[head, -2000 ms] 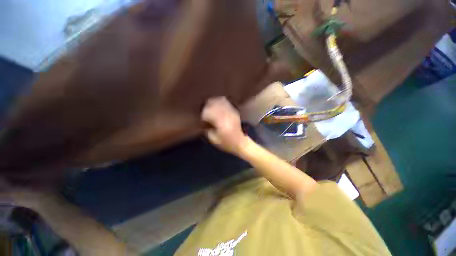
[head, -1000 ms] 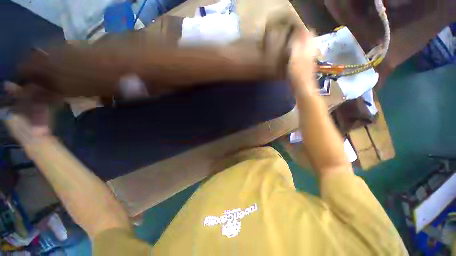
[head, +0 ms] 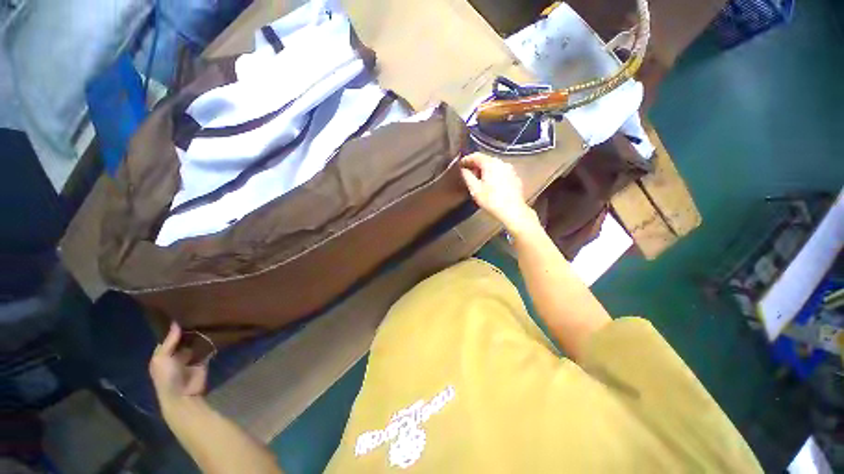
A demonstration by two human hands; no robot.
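A brown garment (head: 324, 278) with white, dark-banded lining (head: 268, 139) lies over the dark padded board (head: 130, 343), lining side up, with a thin pale line along its near edge. My right hand (head: 490, 190) pinches the garment's right end. My left hand (head: 180, 366) is at the lower left corner of the garment, fingers bent; whether it grips the cloth is unclear. The steam iron (head: 518, 125) with its orange-brown handle rests just beyond my right hand, not held.
A ribbed yellow-brown hose (head: 606, 88) runs from the iron to the top. A stained pale sheet (head: 574, 56) lies behind the iron. Brown cloth (head: 588, 199) and cardboard (head: 657, 208) are below at right. A blue object (head: 118, 106) is at upper left.
The brown garment, lifted and blurred before, now lies spread over the board with its striped lining showing. My right hand has moved left and down; my left hand has moved right and down.
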